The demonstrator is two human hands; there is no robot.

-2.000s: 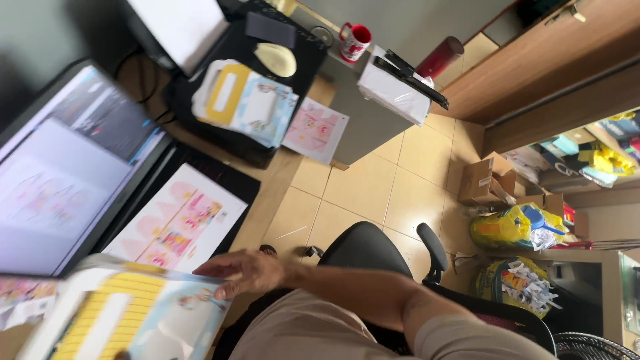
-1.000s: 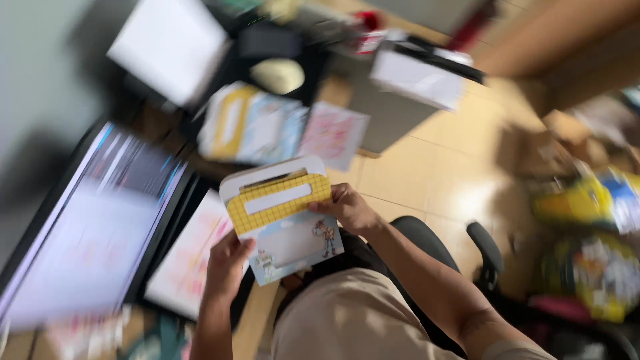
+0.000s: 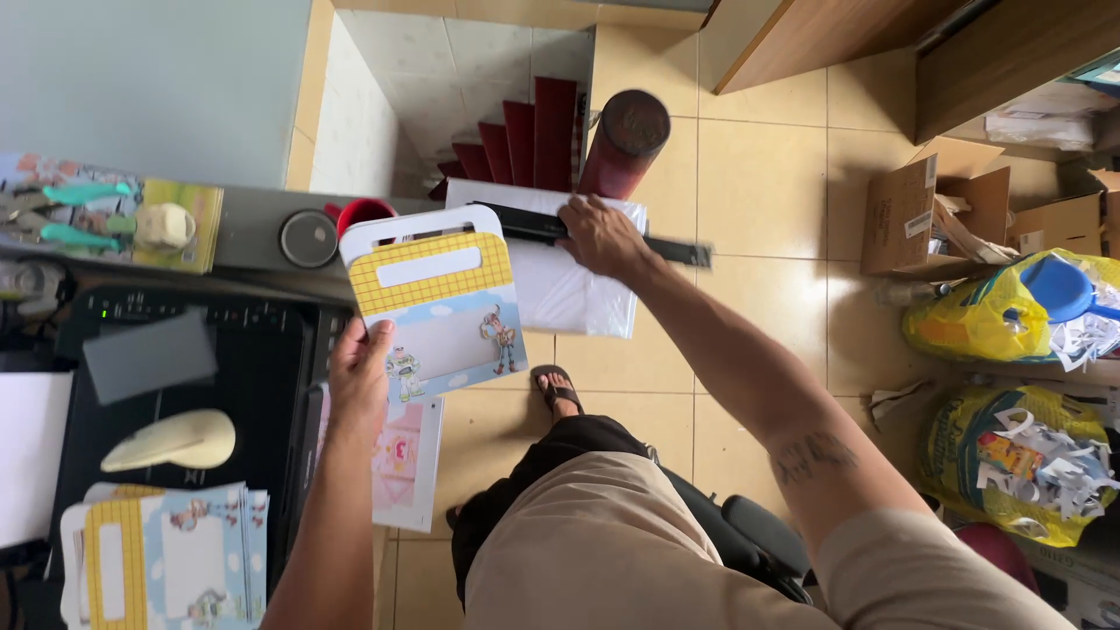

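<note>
My left hand (image 3: 360, 363) grips a die-cut printed card with a handle slot (image 3: 437, 302); its top is yellow checked, its lower part blue with cartoon figures. More than one layer shows at its top edge. Right of it, my right hand (image 3: 599, 234) lies over a long black tool (image 3: 678, 252), perhaps a stapler, with its fingers curled on it. That tool rests across a plastic-wrapped white stack (image 3: 569, 293). A pile of similar printed cards (image 3: 166, 560) lies at the lower left on a black printer (image 3: 262, 367).
A dark red cylinder (image 3: 626, 144) stands behind the white stack, and a red mug (image 3: 363, 214) behind the held card. Green-handled pliers (image 3: 83, 192) lie on a printed sheet. A black chair (image 3: 761, 534) is at my right. Cardboard boxes (image 3: 901, 214) and yellow bags (image 3: 976, 306) sit farther right.
My right hand has left the card and moved to the black tool on the white stack. The left hand still holds the card, now beside that stack. The view has shifted strongly.
</note>
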